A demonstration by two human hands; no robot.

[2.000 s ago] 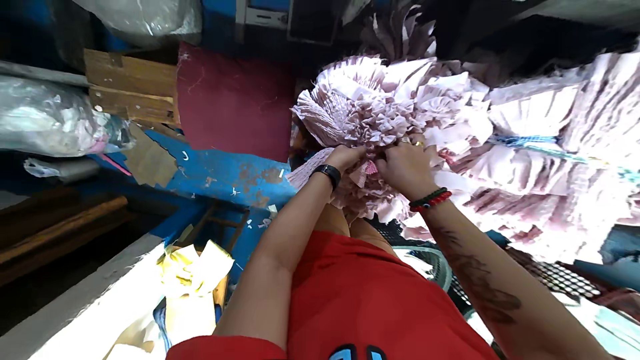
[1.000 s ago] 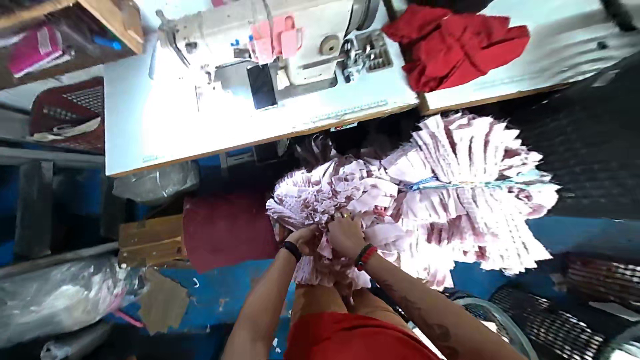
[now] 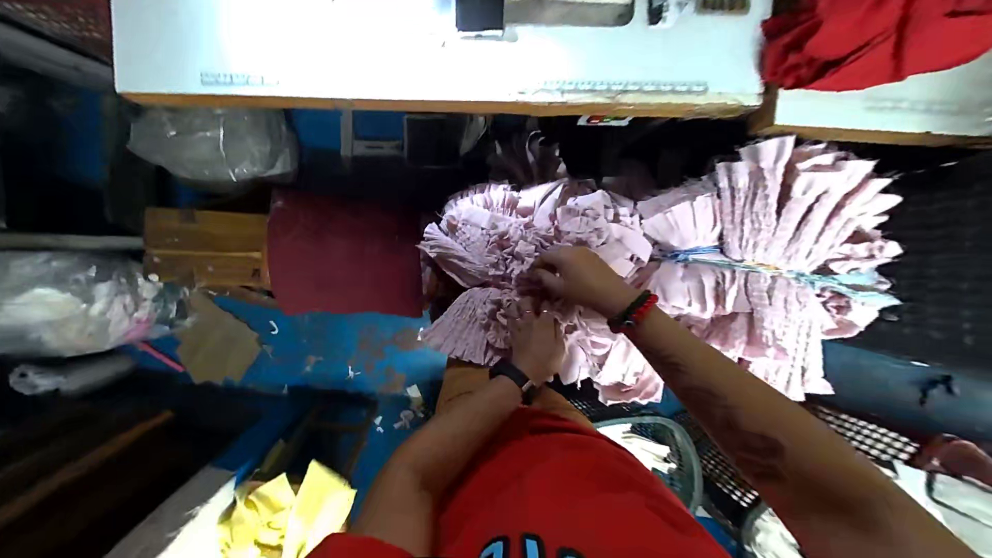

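Observation:
A large heap of pale pink pleated fabric pieces (image 3: pixel 601 225) lies across my lap. My left hand (image 3: pixel 535 341), with a black band at the wrist, is sunk in the gathered fabric, fingers pointing up. Just above and to its right, my right hand (image 3: pixel 573 275), wearing red and black bracelets, pinches at the same spot with curled fingers. The fingertips of both are partly hidden by the ruffles. To the right, a bundle of the same fabric (image 3: pixel 783 225) is tied around its middle with a blue and pale green cord (image 3: pixel 763 268).
Ahead is the white sewing table (image 3: pixel 434 66) with red cloth (image 3: pixel 876 39) at the right. A maroon padded seat (image 3: pixel 345 256) stands left of the fabric. Clear plastic bags (image 3: pixel 70 302) lie far left, yellow cloth (image 3: pixel 291 511) lower left, and a black mesh basket (image 3: pixel 860 434) lower right.
Both hands stay at the gathered fabric, and the right hand's fingers have shifted slightly. The view has tilted back down since one second ago, so less of the sewing table shows.

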